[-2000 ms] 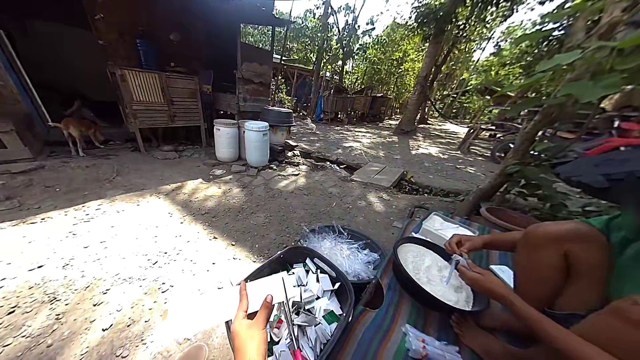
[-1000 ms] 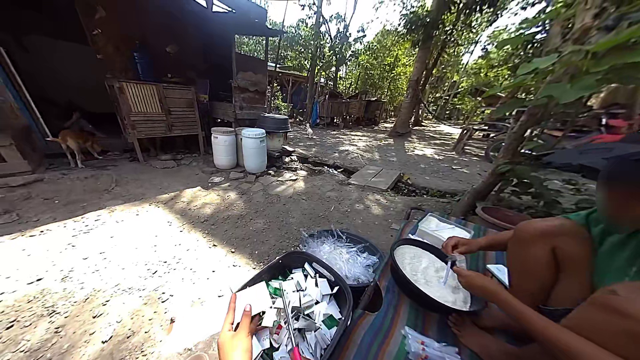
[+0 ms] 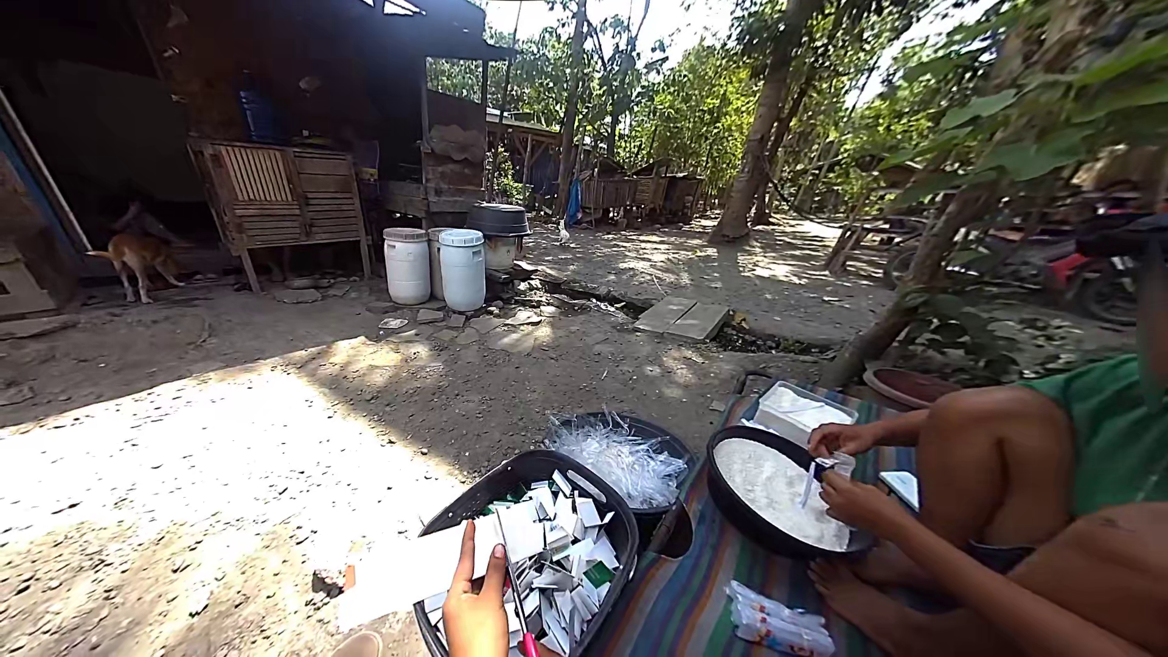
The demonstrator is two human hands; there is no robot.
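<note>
My left hand (image 3: pixel 476 607) holds a white paper or card strip (image 3: pixel 401 570) between its fingers, over the left side of a black plastic tub (image 3: pixel 630 547). Scissors (image 3: pixel 514 584) with a red handle stand with their blades up against the strip's right part. Only a bit of my right hand (image 3: pixel 547 651) shows at the bottom edge, at the scissors' handle; the rest is hidden. Many small cut pieces of white and green card (image 3: pixel 570 538) fill the tub.
Behind the tub is a dark basin of clear plastic strips (image 3: pixel 620 456). At right, a seated person handles a small plastic bag (image 3: pixel 835 465) over a black basin of white powder or grains (image 3: pixel 771 488). Plastic packets (image 3: pixel 780 625) lie on a striped mat (image 3: pixel 671 593).
The white strip now reaches out far to the left of my left hand, where earlier only a small white part showed at the fingers.
</note>
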